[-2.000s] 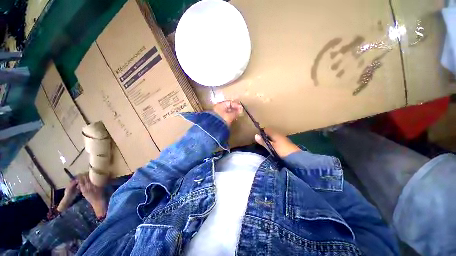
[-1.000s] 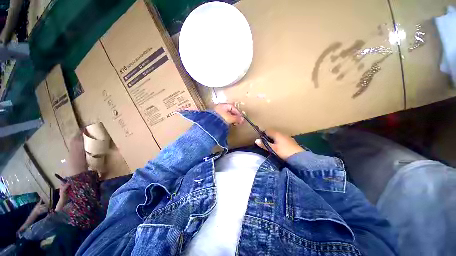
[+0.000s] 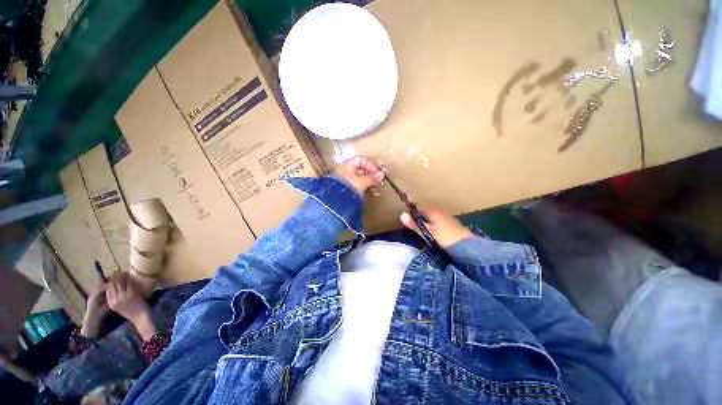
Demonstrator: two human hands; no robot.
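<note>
My right hand (image 3: 438,227) holds dark scissors (image 3: 413,210) by the handles, blades pointing up and left toward my left hand. My left hand (image 3: 362,173) has its fingertips pinched together at the blade tips. Something small may be between the fingertips, too small to tell. The white bowl (image 3: 338,71) lies just beyond my left hand. Tiny pale bits (image 3: 414,153) lie on the brown cardboard (image 3: 475,95) right of the bowl.
Printed flat cartons (image 3: 207,103) are stacked to the left. A curling tan roll (image 3: 147,239) stands near another person's hands (image 3: 119,299), which hold a dark slim tool. Dark smears (image 3: 582,123) and a pale sheet (image 3: 710,67) are at the right.
The neighbour's arm has drawn back from beside the roll and both hands are together. The carton at far left has shifted. My hands and the scissors have barely moved.
</note>
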